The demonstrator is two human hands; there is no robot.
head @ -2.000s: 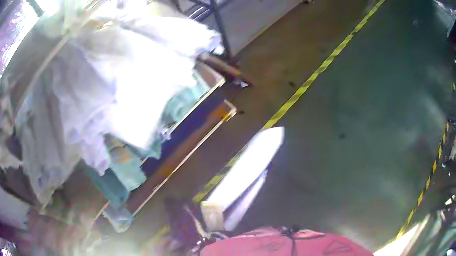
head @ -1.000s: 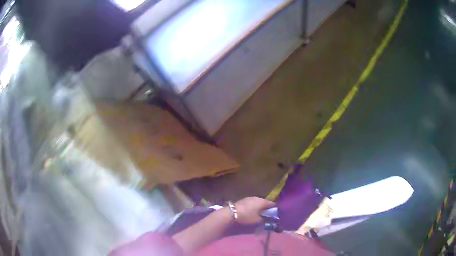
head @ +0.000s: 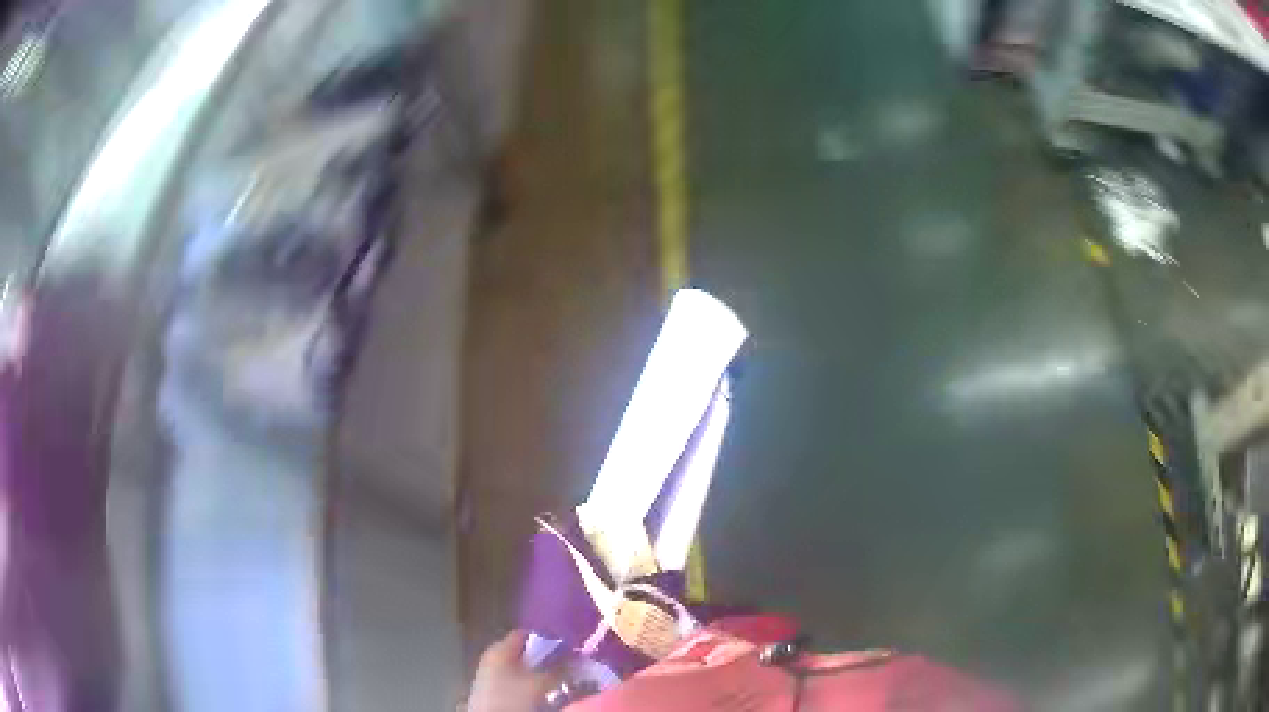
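A tied bundle of cut pieces points up and away from the wearer's red top in the head view. Its long part is bright white, and dark purple cloth shows at its lower left. A cream ticket and a pale knotted tie are around its middle. My left hand is blurred and cut off by the bottom edge; its fingers are closed at the purple end of the bundle, by a small pale blue patch. My right hand is not seen.
A yellow tape line runs along the green-grey floor ahead and under the bundle. Blurred pale tables or panels stand along the left. Yellow-black tape and blurred racks or furniture are on the right.
The view has swung, so the yellow line now runs nearly upright. The bundle has turned from pointing right to pointing up. My left hand shows lower and farther left, its forearm out of view.
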